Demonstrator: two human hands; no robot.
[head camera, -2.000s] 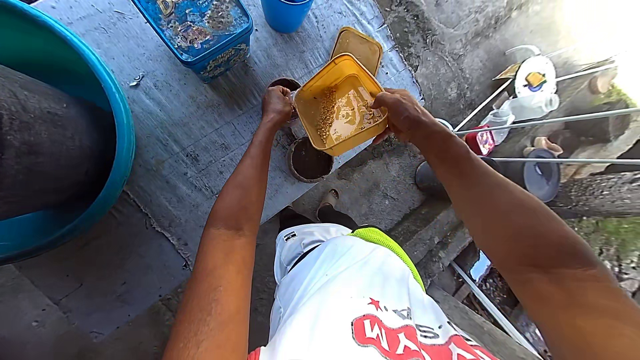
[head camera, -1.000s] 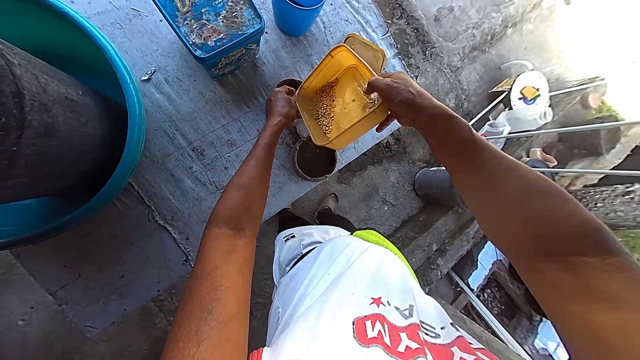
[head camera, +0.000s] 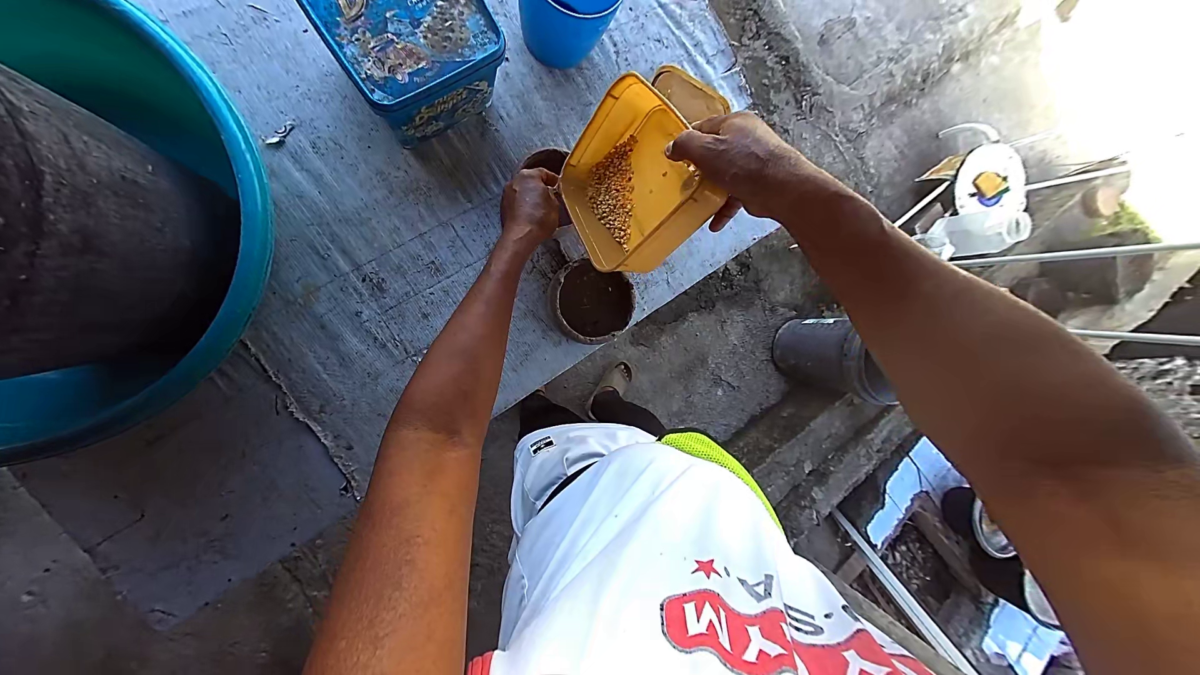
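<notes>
My right hand (head camera: 741, 164) grips the right rim of a yellow plastic tub (head camera: 670, 211), which is tilted so that grain (head camera: 612, 192) lies along its left side. At the tub's left edge, my left hand (head camera: 531, 204) is closed at the rim of a small brown bowl (head camera: 546, 161); whether its fingers also touch the tub is hidden. Another round bowl with dark contents (head camera: 593, 300) sits just below the tub, near the table edge. Behind the tub, a second yellowish container or lid (head camera: 691, 95) shows partly.
A large teal basin (head camera: 253, 225) holding a dark cylinder (head camera: 103, 225) stands at the left of the table (head camera: 375, 272). A blue lidded box (head camera: 436, 108) and a blue cup (head camera: 567, 33) are at the back. A grey bucket (head camera: 825, 358) is on the ground beyond the table edge.
The tub has tilted further, and the grain that was spread over its bottom has gathered along the left side. My right hand keeps its hold on the rim.
</notes>
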